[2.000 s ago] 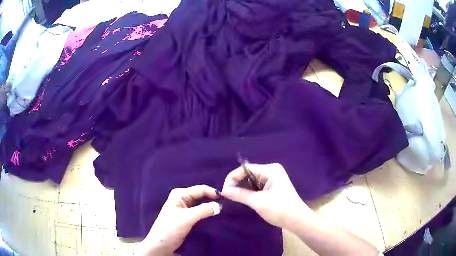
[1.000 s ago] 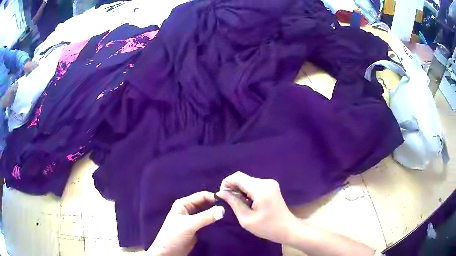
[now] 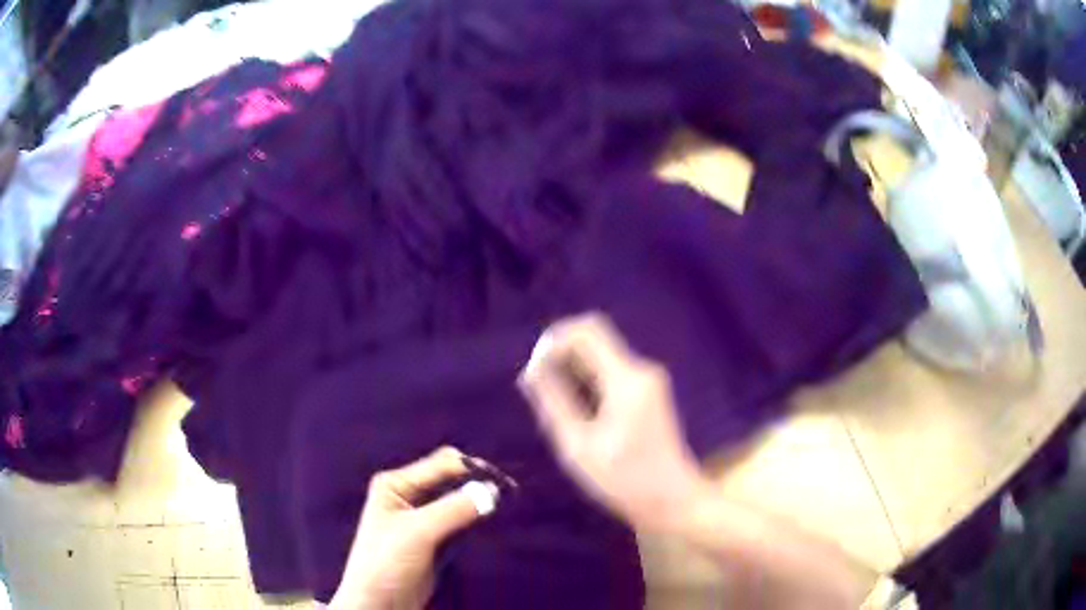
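A large dark purple garment (image 3: pixel 703 286) lies spread and gathered over the middle of the table. My left hand (image 3: pixel 419 524) is at the lower middle and pinches a small dark edge of the purple cloth between thumb and forefinger. My right hand (image 3: pixel 613 417) is above and to the right of it, apart from it and blurred by motion. Its fingers are curled around a small dark tool, like thread snips (image 3: pixel 584 387), mostly hidden in the palm; its blades cannot be made out.
The pale wooden table (image 3: pixel 822 489) has a curved edge at the right. A printed garment with pink patches (image 3: pixel 119 143) lies at the left, with white cloth (image 3: pixel 179 66) behind. A pale handbag (image 3: pixel 953 262) lies at the right. Dark purple cloth (image 3: pixel 965 548) shows below the right edge.
My right hand has moved up and away from my left hand, which still pinches the cloth. The whole view has shifted slightly and is blurred.
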